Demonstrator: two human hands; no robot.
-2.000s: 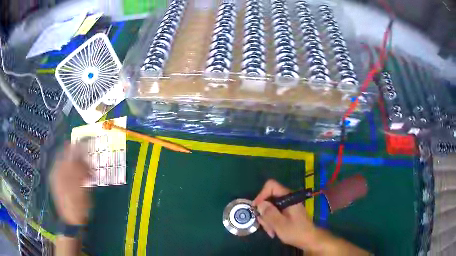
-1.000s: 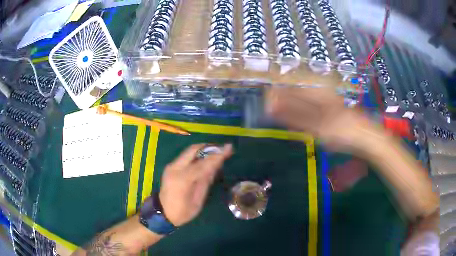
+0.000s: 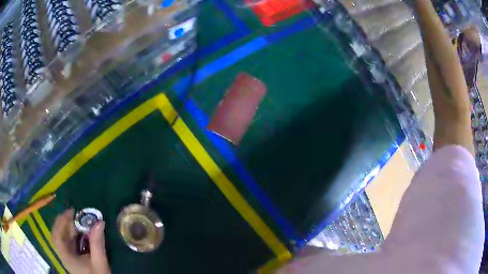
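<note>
My left hand is at the lower left, partly cut off by the bottom edge. It holds a small round speaker driver with a pale ring between thumb and fingers. A larger-looking silver driver with an amber-brown centre lies on the dark green mat to its right, its small terminal tab pointing up. My right forearm reaches up along the right side and leaves the top edge. My right hand is out of the picture.
Trays of drivers fill the upper left; more trays stand at the right. A dark red-brown pad lies beside blue tape. A red block is at the top. An orange stick and paper are at lower left.
The view has swung right. My right hand has left the mat area and passed out of view. My left hand still holds the small driver; the other driver still lies on the mat.
</note>
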